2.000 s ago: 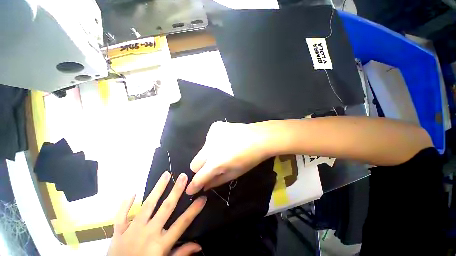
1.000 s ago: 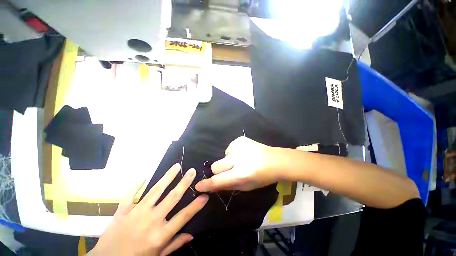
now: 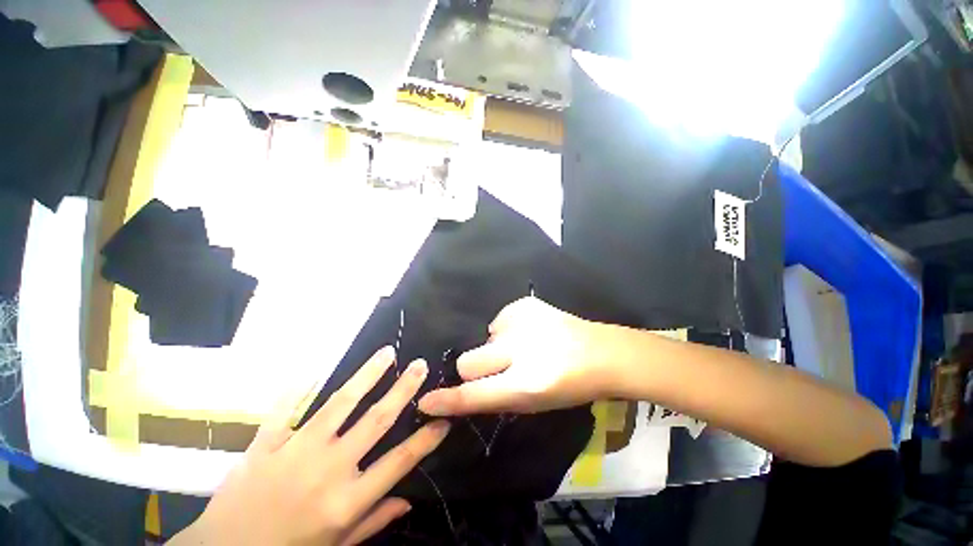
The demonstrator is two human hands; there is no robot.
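A black fabric panel [image 3: 469, 267] lies partly on the white board, with thin white thread tails [image 3: 488, 439] loose on it. My left hand [image 3: 331, 453] lies on the panel's lower left part, fingers spread, holding nothing visible. My right hand [image 3: 533, 357] is on the middle of the panel, fingers curled and one fingertip close to my left fingers. Its palm side is hidden, so I cannot tell whether it pinches a thread.
Small black fabric pieces [image 3: 181, 275] lie on the yellow-taped white board [image 3: 309, 256]. The machine head [image 3: 288, 48] is above. A black panel [image 3: 651, 213] with a white label [image 3: 730, 224] lies right, beside a blue bin [image 3: 880, 320]. More labels [image 3: 667, 418] sit under my right forearm.
The camera view has swung, so the scene sits further right. Both hands stay at nearly the same place on the panel. A thread tail now shows below my left fingertips.
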